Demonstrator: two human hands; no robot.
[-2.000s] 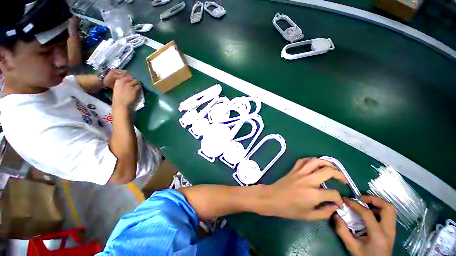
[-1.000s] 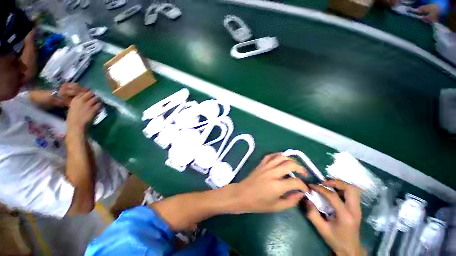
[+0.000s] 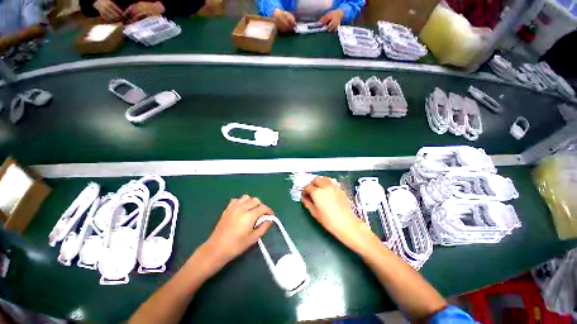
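My left hand (image 3: 243, 221) grips the curved upper end of a white loop frame (image 3: 283, 250). The frame's round solid end points toward me, near the bench's front. My right hand (image 3: 326, 205) is over a small pile of thin white pins (image 3: 302, 183), fingertips down at its right side. The fingertips are partly hidden, so I cannot tell if they pinch a pin. A loose, overlapping group of white frames (image 3: 119, 243) lies left of my left hand.
Small frame group (image 3: 403, 221) beside my right forearm; tall frame stacks (image 3: 471, 218) at right; yellowish plastic bundle (image 3: 557, 193) at far right. Cardboard box (image 3: 19, 193) at left edge. Beyond the white strip (image 3: 215, 168), belt frames (image 3: 253, 134). Workers' hands (image 3: 310, 22) across. Red stool (image 3: 506, 300) below.
The view has swung right and up. My right hand has left the frame and moved to the pins. My left hand is now at a frame's curved end. A single frame now shows mid-belt.
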